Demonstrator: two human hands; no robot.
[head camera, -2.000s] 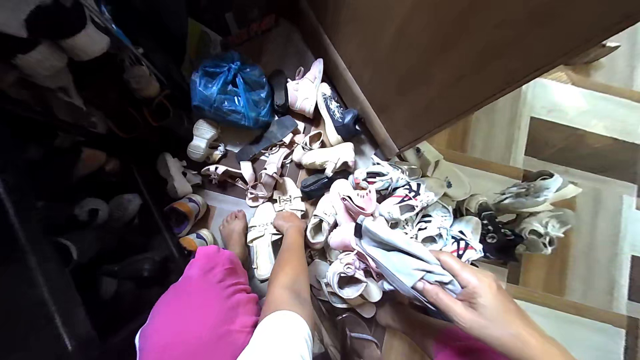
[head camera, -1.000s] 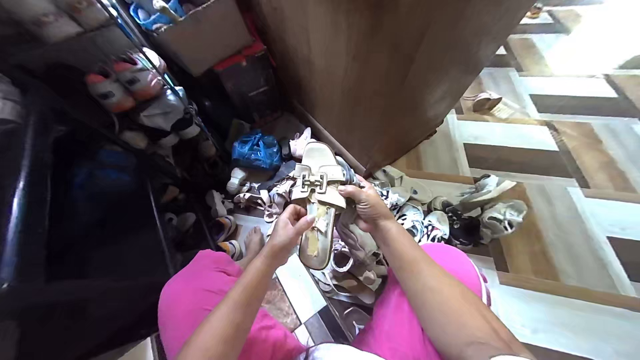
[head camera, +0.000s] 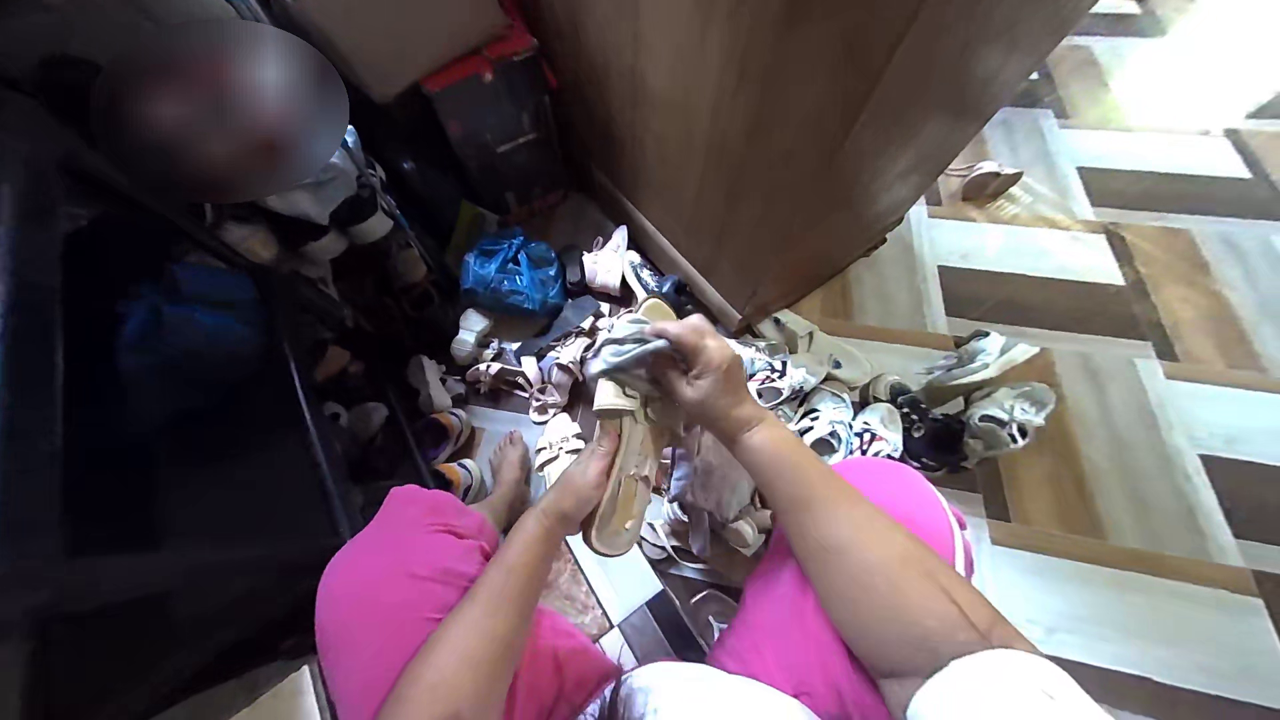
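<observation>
A beige slide sandal (head camera: 625, 490) is held by its side in my left hand (head camera: 585, 480), its worn footbed facing up and its heel toward me. Above its strap, my right hand (head camera: 700, 375) grips a crumpled grey cloth (head camera: 625, 345), which touches or hovers just over the toe end; which of the two I cannot tell. Behind both hands lies a pile of shoes, among them a white strapped sandal (head camera: 560, 445), white sneakers (head camera: 825, 420) and a pink shoe (head camera: 605, 262).
A blue plastic bag (head camera: 513, 273) lies behind the pile. A brown wooden panel (head camera: 780, 120) rises beyond it. At left stands a dark rack (head camera: 310, 430) with shoes. More shoes, including a grey-white sneaker (head camera: 1010, 415), lie on the patterned floor at right. My bare foot (head camera: 510, 470) is beside the pile.
Two seconds ago the cloth was in my right hand and my left hand reached into the pile. The sandal was then lifted in both hands; now my right hand with the cloth is over its strap end.
</observation>
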